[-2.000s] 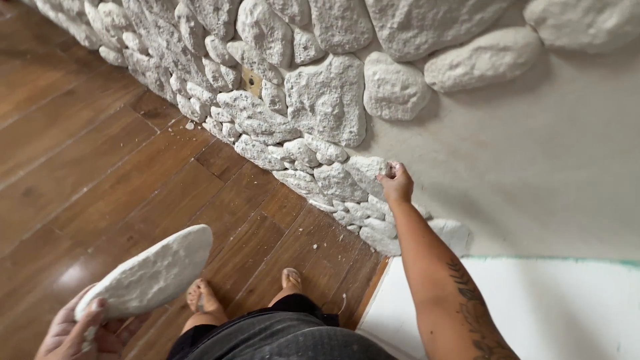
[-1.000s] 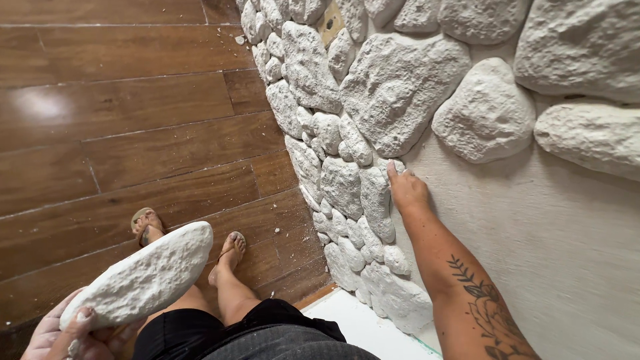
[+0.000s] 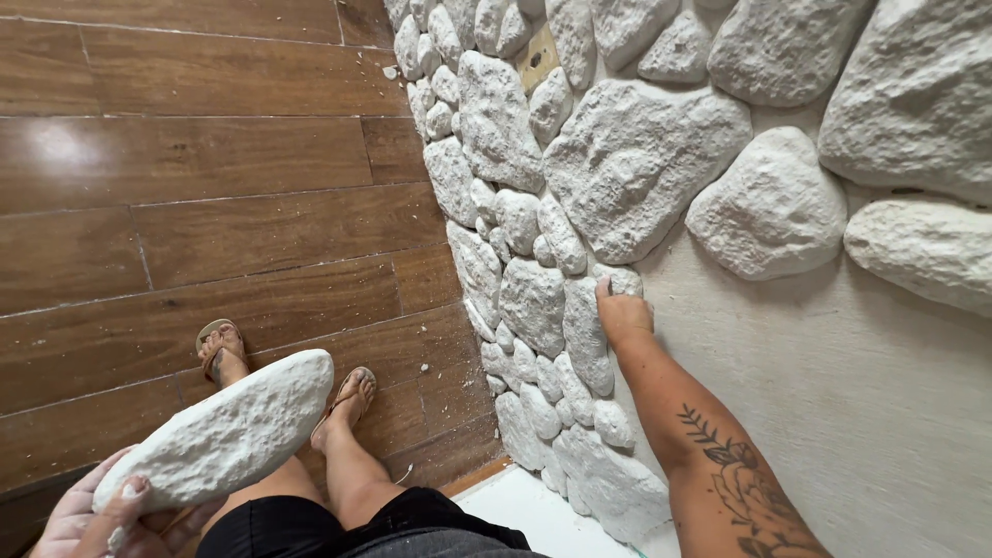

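Note:
My left hand [image 3: 128,508], dusted white, holds a long oval white faux stone [image 3: 225,426] by its lower end, above the floor and in front of my legs. Against the stone-clad wall, my right hand [image 3: 626,314] is closed around the lower part of a small white stone [image 3: 620,279], its thumb on the stone's left edge. That small stone lies just below a large white stone [image 3: 643,163] and touches the narrow stones on its left. The undersides of my right fingers are hidden.
Brown wood-look floor planks [image 3: 256,178] with white crumbs run along the wall's foot. Bare plaster wall [image 3: 821,403] lies right of the stones. A yellowish outlet plate [image 3: 538,60] sits among them. A white panel [image 3: 535,515] lies near my shorts. My sandalled feet stand close by.
My right hand remains at the wall, now by a small stone under the large one. My left hand keeps the oval stone. The view has turned and come nearer to the wall.

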